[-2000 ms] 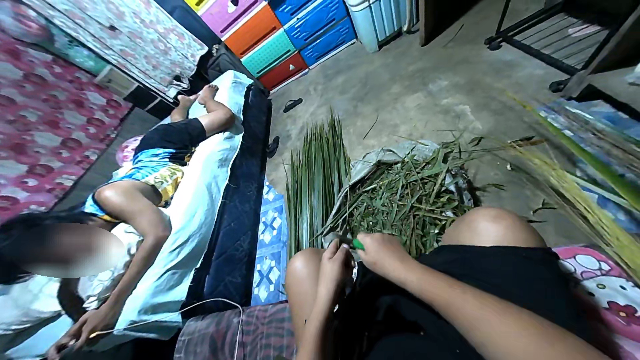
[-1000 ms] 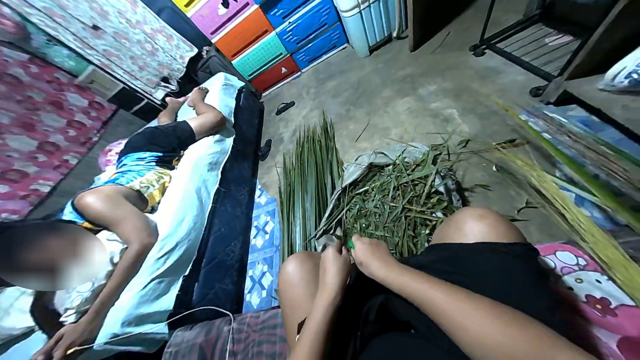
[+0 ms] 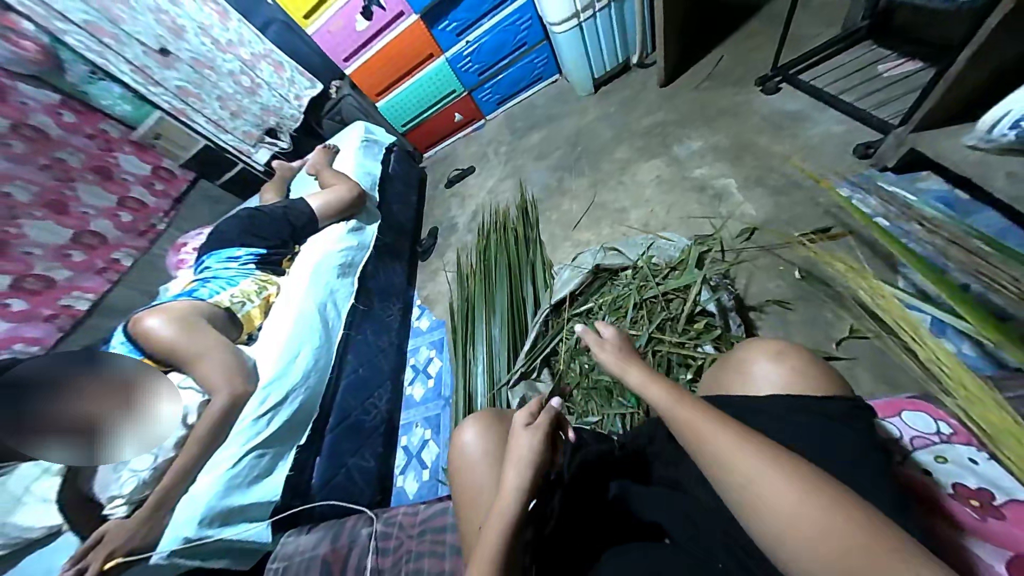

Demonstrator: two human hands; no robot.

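My left hand (image 3: 540, 432) is closed by my left knee, around something dark and thin that I cannot make out clearly. To its upper right, my right hand (image 3: 612, 348) is over a heap of cut green leaf scraps (image 3: 664, 312), its fingers partly spread; whether a thin strip is between them I cannot tell. The scraps lie on a grey sack (image 3: 580, 276) on the floor. Beside the sack, to the left, long green palm leaf strips (image 3: 500, 304) lie in a bundle. The green-handled tool is not clearly visible.
A person (image 3: 192, 320) lies on a mattress (image 3: 364, 320) at the left, near a pale cable (image 3: 264, 520). Long yellow-green palm fronds (image 3: 920, 336) lie at the right. Coloured plastic drawers (image 3: 420, 100), a black wheeled rack (image 3: 848, 88) and a slipper (image 3: 460, 176) are farther back.
My hands were together around a green-handled thing near my left knee. Now my right hand has moved apart from the left, out over the leaf scraps.
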